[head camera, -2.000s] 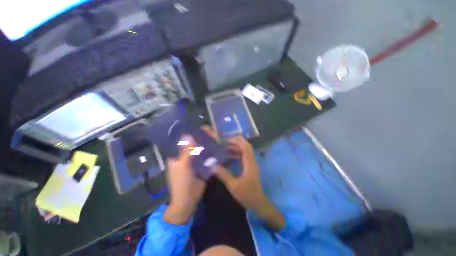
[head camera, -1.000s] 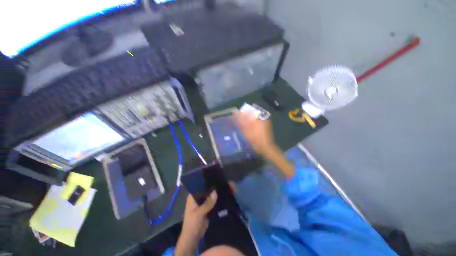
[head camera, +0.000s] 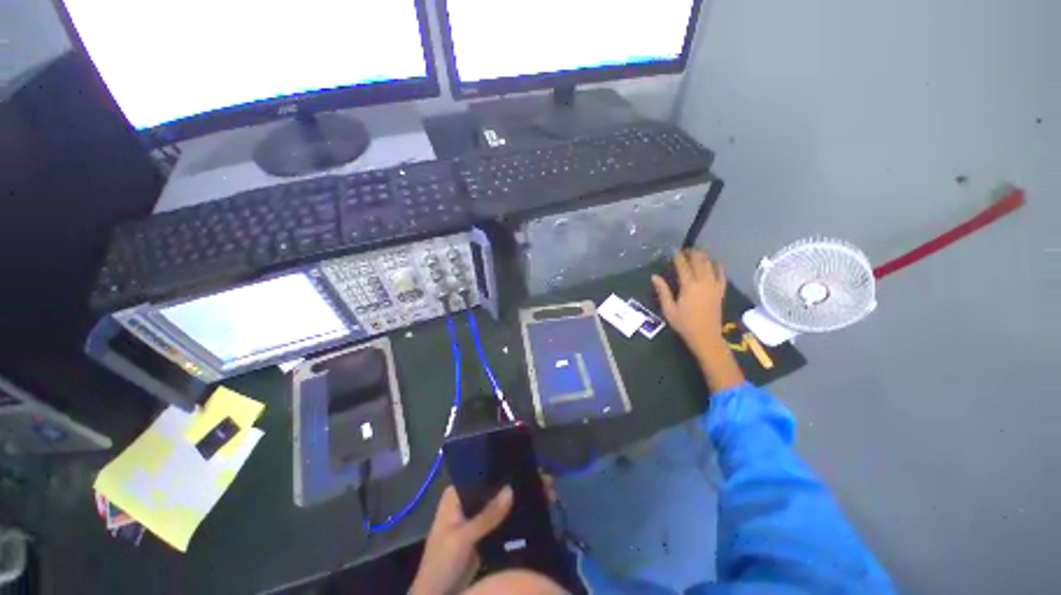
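Note:
My left hand (head camera: 456, 537) holds a dark phone (head camera: 491, 456) at the bench's near edge, thumb on its face. A small white label shows lower on the dark surface; the phone's lower end is hard to make out. My right hand (head camera: 696, 305) lies palm down at the bench's right end, fingers slightly spread, over the place of a small black item, now mostly hidden. A second phone (head camera: 361, 401) lies on the left coupler plate (head camera: 312, 453), with a thin black lead at its near end. The right coupler plate (head camera: 591, 378) carries no phone and shows a pale L-shaped mark.
Blue cables (head camera: 455, 384) run from the tester (head camera: 401, 285) onto the bench. White cards (head camera: 622, 314) lie beside the right plate. A yellow looped item (head camera: 735, 337) and fan (head camera: 814, 288) are at right. Papers (head camera: 175, 477) lie at left. Keyboards (head camera: 279, 227) and monitors stand above.
My right hand first left the phone, moved over the right plate and white cards, then went right to the black item. My left hand keeps the phone. The view has tilted up.

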